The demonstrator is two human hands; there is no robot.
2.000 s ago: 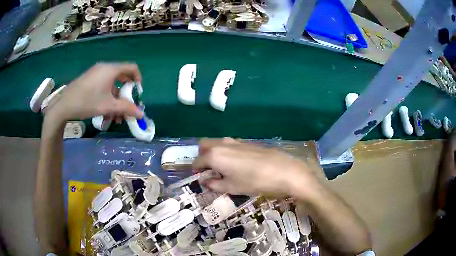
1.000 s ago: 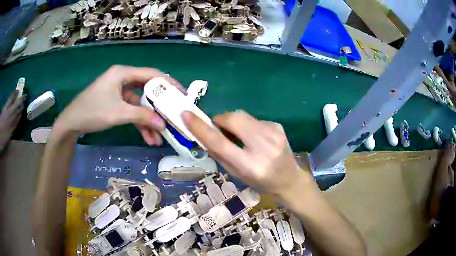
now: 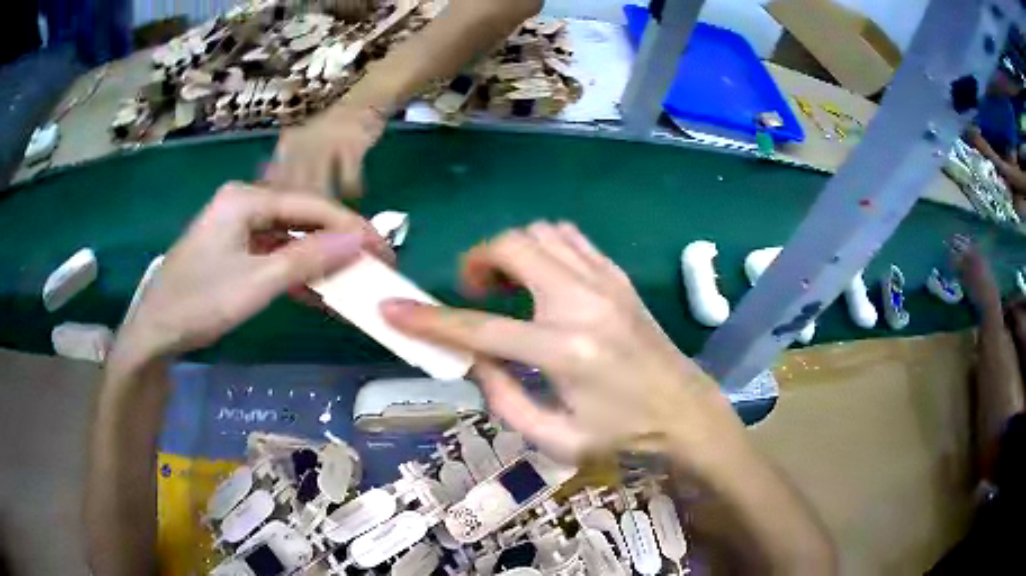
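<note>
A white device housing [image 3: 388,313] is held tilted between my hands above the belt's near edge; no blue shows in it. My left hand [image 3: 264,264] grips its upper left end. My right hand [image 3: 563,338] has its index finger on the white face and its thumb near the lower right end. The right hand is slightly blurred. A parked housing [image 3: 416,402] lies just below, above the heap of beige panels [image 3: 439,512].
The green belt [image 3: 563,169] carries white housings [image 3: 705,284] at right and others [image 3: 70,279] at left. Another person's hand [image 3: 326,146] reaches over the belt behind my left hand. A metal post [image 3: 838,203] stands at right. A blue tray [image 3: 731,79] lies across the belt.
The housing between my hands no longer shows its blue inside. Another person's arm has come in from the top. The housings on the belt have shifted left.
</note>
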